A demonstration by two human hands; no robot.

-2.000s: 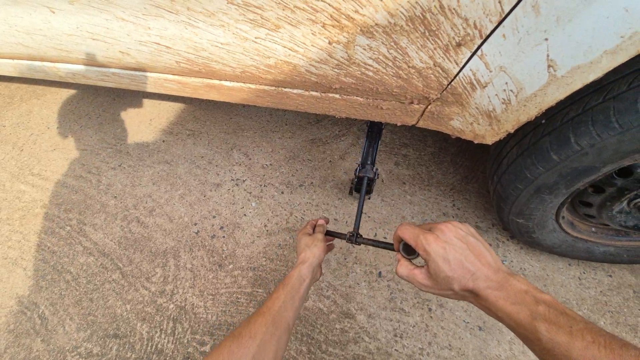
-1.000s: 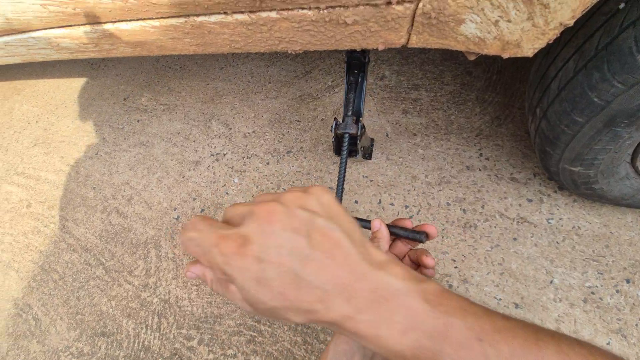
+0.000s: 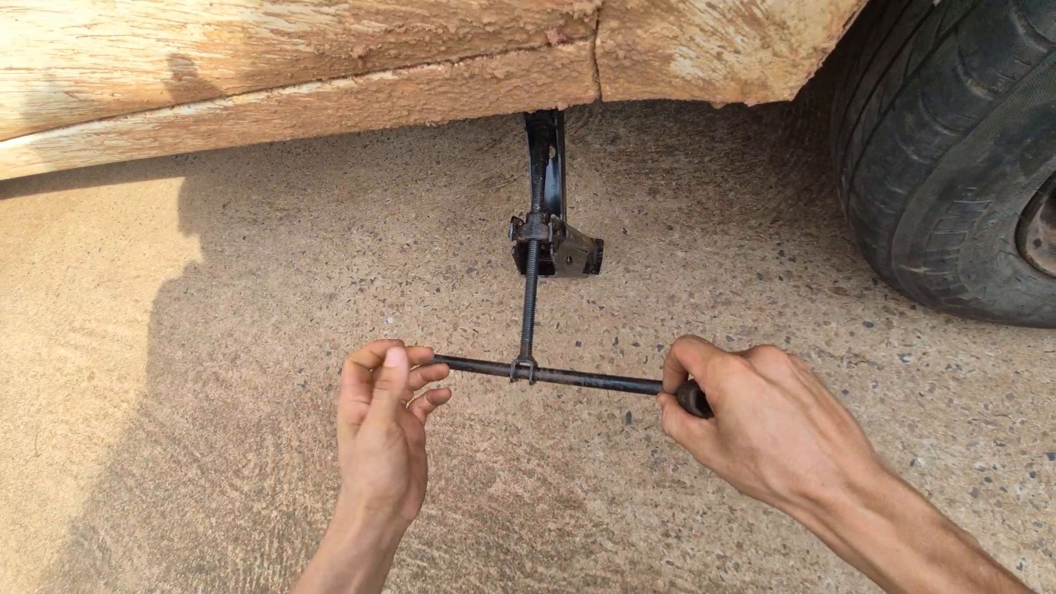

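Observation:
A black car jack (image 3: pixel 549 198) stands on the concrete under the muddy car sill, its threaded screw (image 3: pixel 529 305) pointing toward me. Through the loop at the screw's near end passes a dark metal bar, a lug wrench (image 3: pixel 594 379), lying crosswise. My right hand (image 3: pixel 767 421) grips its socket end at the right. At the bar's left tip is my left hand (image 3: pixel 388 429), its thumb and fingers loosely curled around the tip; how firmly they touch it cannot be told.
The mud-caked car sill (image 3: pixel 371 99) runs across the top, low over the jack. A black tyre (image 3: pixel 932 157) with a rusty wheel rim (image 3: pixel 1039 227) stands at the right. Rough concrete ground (image 3: pixel 272 495) lies below, partly in shadow.
A second ago my right hand was crossed over to the left, above the bar, with my left hand at the bar's right end. Now my hands are apart at opposite ends. The view has shifted.

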